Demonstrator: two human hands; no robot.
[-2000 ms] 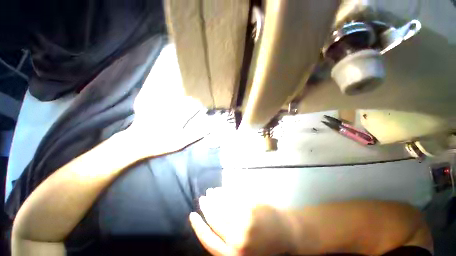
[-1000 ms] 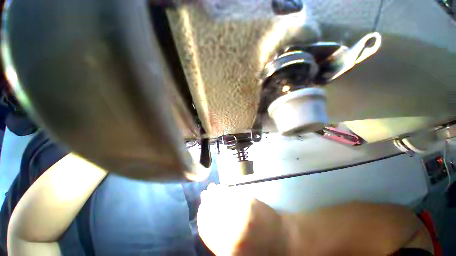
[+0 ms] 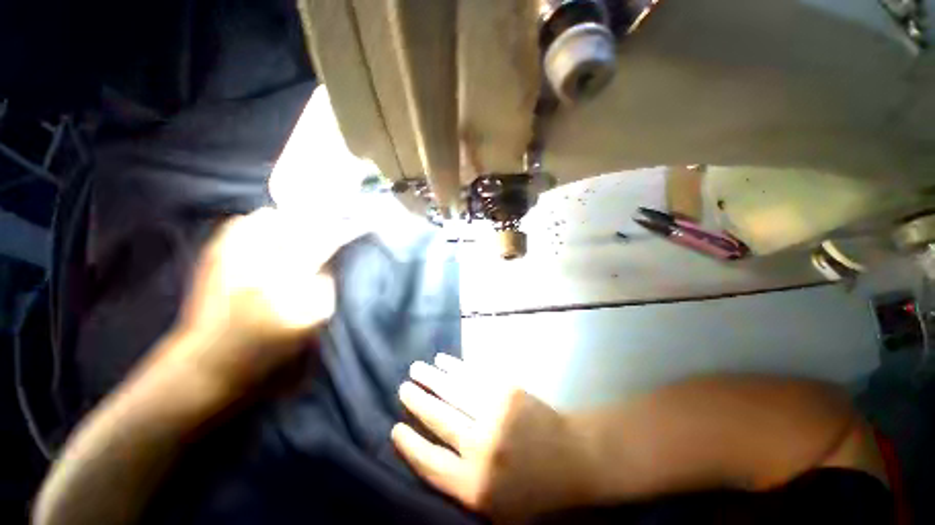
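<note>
The dark garment piece (image 3: pixel 384 297) lies on the left of the machine bed, blue-grey under the lamp, its edge running up to the presser foot and needle area (image 3: pixel 451 228). My left hand (image 3: pixel 261 277) is on the cloth left of the needle, overexposed; its fingers are bent and washed out, so its hold on the cloth is unclear. My right hand (image 3: pixel 482 431) lies flat on the cloth's right edge below the needle, with its fingers spread. The needle itself is lost in glare.
The cream machine head (image 3: pixel 718 113) fills the top, with a pale tension knob (image 3: pixel 579 62). Thread snips (image 3: pixel 692 234) with pink handles lie on the bed (image 3: pixel 666 338) at right. A switch box (image 3: pixel 897 318) with a red light is at the right edge. Dark cloth (image 3: pixel 144 195) covers the left.
The view has shifted back from the close machine head. My left hand, hidden behind it a second ago, now shows on the cloth left of the needle. My right hand's fingers are now visibly spread.
</note>
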